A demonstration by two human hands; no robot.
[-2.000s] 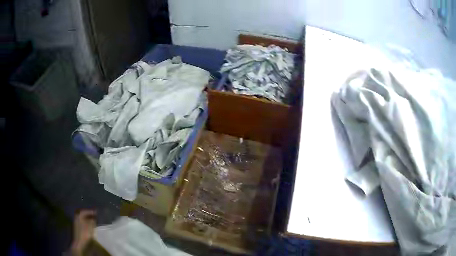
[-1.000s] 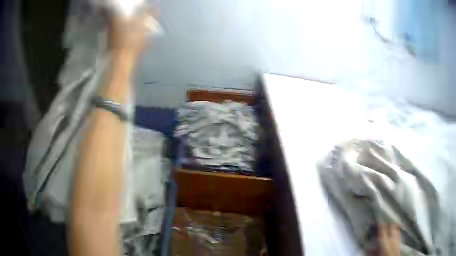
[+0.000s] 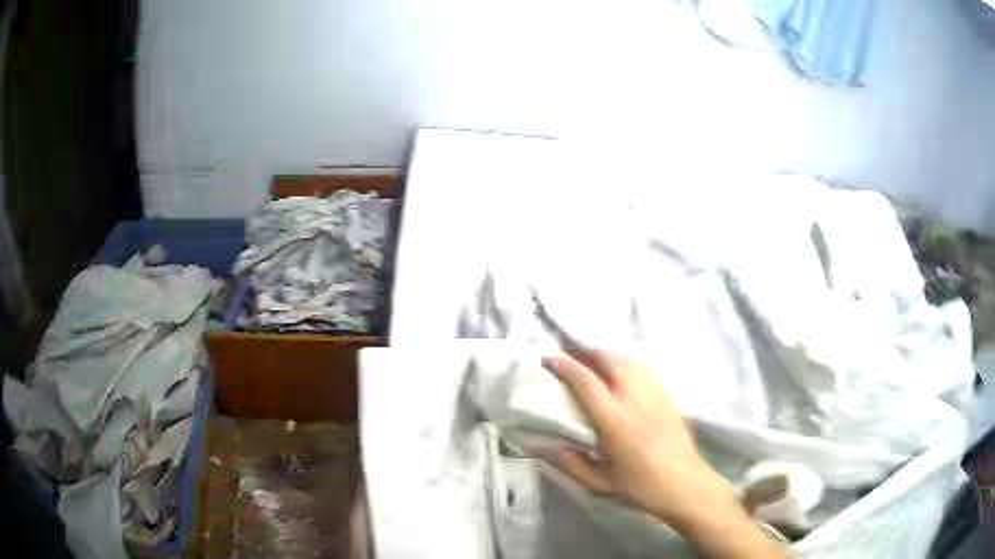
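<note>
A large off-white cloth [image 3: 436, 459] lies spread over the white table [image 3: 491, 164] and hangs over its near edge. More pale cloth is heaped on the table's right part [image 3: 807, 328]. My right hand [image 3: 644, 437] reaches in from the lower right and rests on the cloth, thumb and fingers apart around a fold. Glare and blur hide whether it grips the fold. A thin dark shape by its fingertips is too blurred to name. My left hand is out of the picture.
At the left, a blue bin [image 3: 194, 470] is heaped with pale cloth [image 3: 120, 339]. Behind it, a brown-sided box [image 3: 286, 377] holds crumpled pale pieces [image 3: 316, 257]. A brown carton with shiny plastic [image 3: 267, 491] stands below. Light blue cloth [image 3: 824, 38] hangs on the wall.
The view has swung right. My raised left arm and its cloth have left the picture. My right hand has come further in, and pale cloth now covers the table's near part.
</note>
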